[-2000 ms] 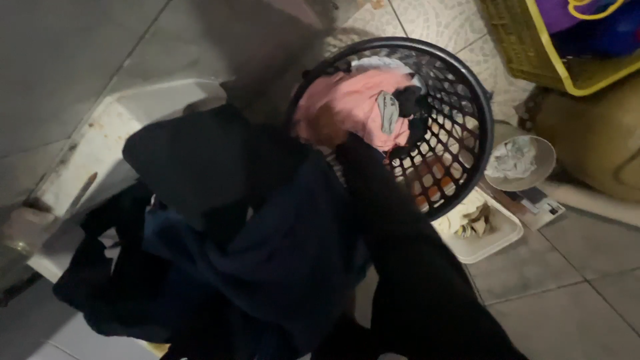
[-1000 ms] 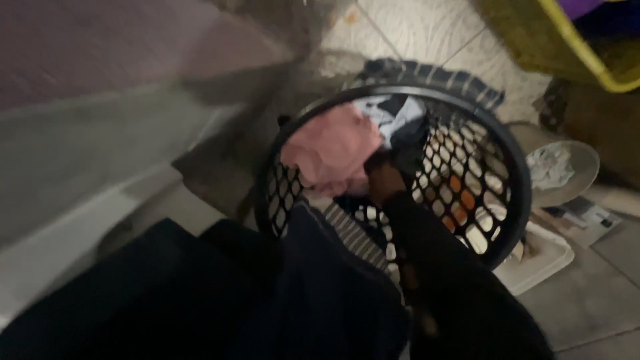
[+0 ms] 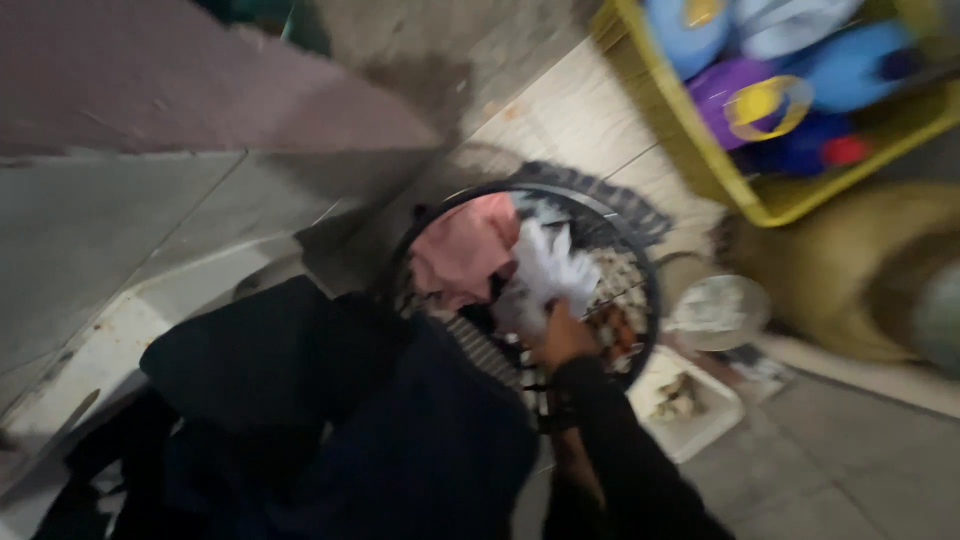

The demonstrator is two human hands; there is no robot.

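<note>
My right hand [image 3: 564, 339], in a dark sleeve, reaches into a round black plastic laundry basket [image 3: 651, 307] and grips a white cloth [image 3: 551, 270]. Beside that cloth, at the left inside the basket, lies a pink cloth [image 3: 465, 251]. A striped cloth [image 3: 480, 349] shows at the near side. Dark clothes [image 3: 300, 390] fill the lower left, close to the basket. My left hand cannot be seen. Behind the far rim is a dark checked cloth [image 3: 600, 199]. The picture is blurred.
A yellow plastic crate [image 3: 720, 161] of bottles stands at upper right. Right of the basket are a bowl [image 3: 720, 311] and a white tray [image 3: 712, 427] with scraps, near a large tan container [image 3: 817, 262]. At left is a white basin-like edge [image 3: 127, 330] by the tiled wall.
The white cloth, earlier at the far side inside the basket, is now in my right hand. One second ago that hand was beside the pink cloth. The view has shifted.
</note>
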